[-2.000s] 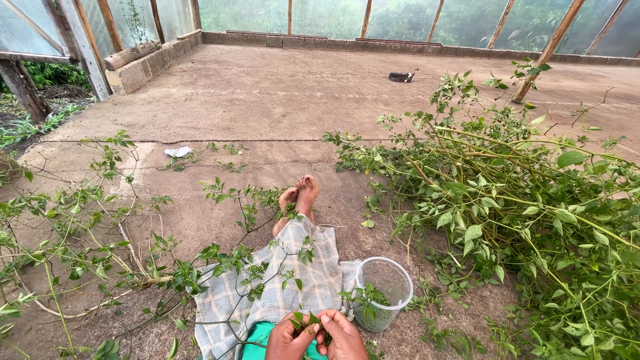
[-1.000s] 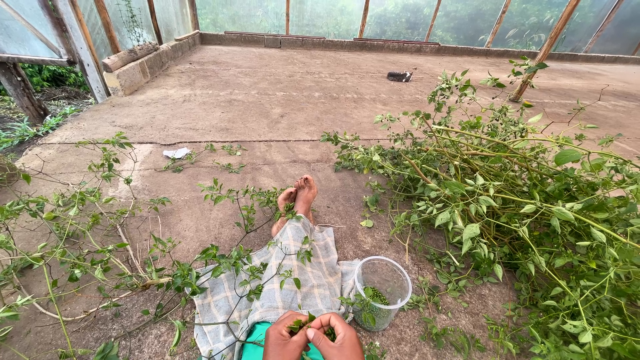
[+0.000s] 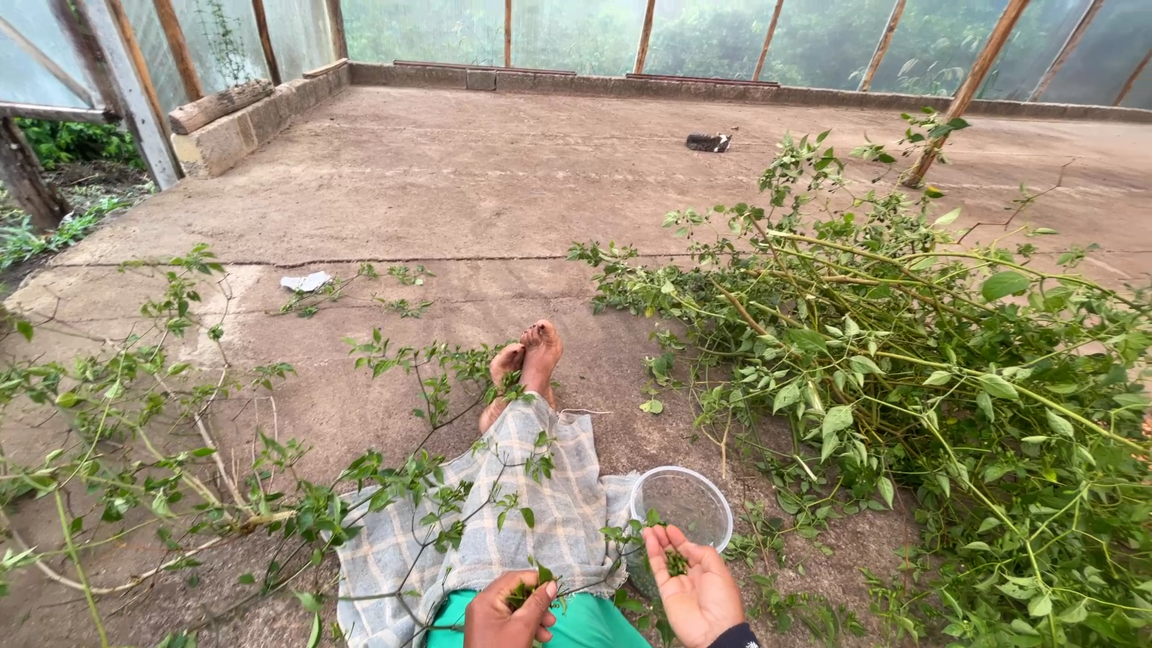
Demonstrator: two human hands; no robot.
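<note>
My left hand (image 3: 511,610) is curled over small green pods or berries and a bit of leaf, above my lap. Palm up and fingers extended, my right hand (image 3: 693,585) cups a few small green pods (image 3: 677,563) in front of the clear plastic tub (image 3: 688,499). The tub stands beside my legs, its lower part partly hidden by the hand and leaves. A grey checked cloth (image 3: 531,495) covers my legs over a green garment. A leafy cut branch (image 3: 423,486) lies across the cloth.
A large heap of leafy green branches (image 3: 864,360) lies to the right, with more branches (image 3: 207,432) at the left. Bare feet (image 3: 535,355) stretch ahead. White scrap (image 3: 307,282), a dark object (image 3: 708,142) and a leaning wooden post (image 3: 967,90) are farther off.
My hands, together over my lap before, are now apart. The right one has moved right towards the tub and turned palm up, showing the green pods.
</note>
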